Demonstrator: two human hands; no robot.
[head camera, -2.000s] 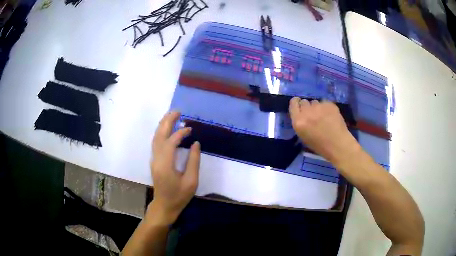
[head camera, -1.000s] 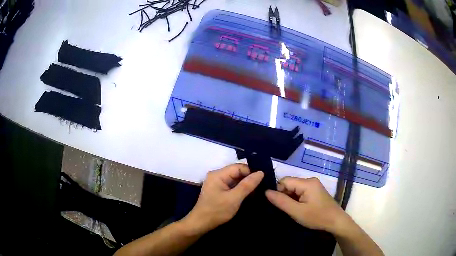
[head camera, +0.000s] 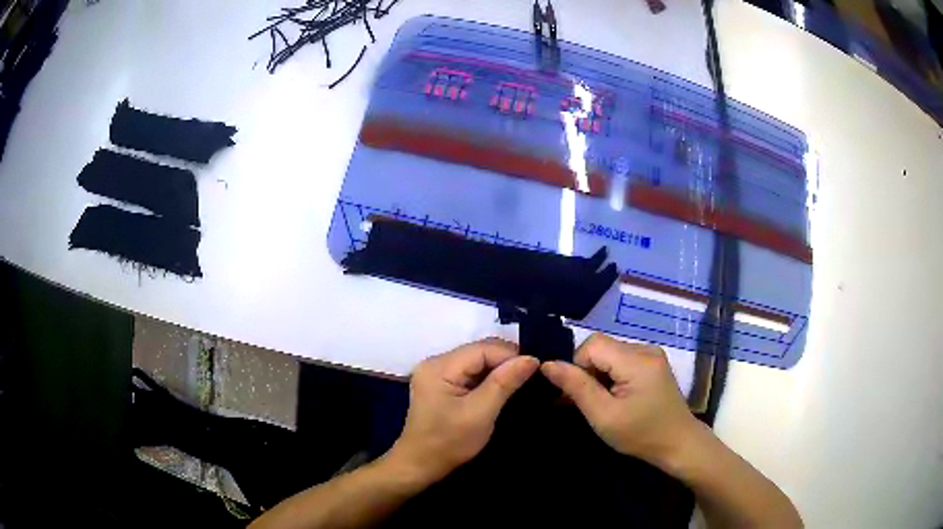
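My left hand (head camera: 462, 406) and my right hand (head camera: 628, 397) pinch a black fabric strip (head camera: 545, 338) between thumbs and fingers at the table's near edge. Its lower part is lost against dark clothing. The blue see-through sewing template (head camera: 476, 196) lies just beyond, with brown-red grip strips (head camera: 455, 151) and pink loop slots (head camera: 513, 98). A long black fabric strip (head camera: 465, 271) lies along the template's near edge, its right end angled and frayed.
Three black fabric strips (head camera: 138, 240) lie at the left of the white tabletop (head camera: 271, 258). Cord pieces (head camera: 315, 31) lie in a loose pile at the back. Thread snips (head camera: 545, 21) are at the template's far edge. A pale surface (head camera: 858, 258) is at the right.
My right hand has brought the short strip off the template to the near edge, and my left hand has left the template's left end to grip it too. The view has shifted slightly.
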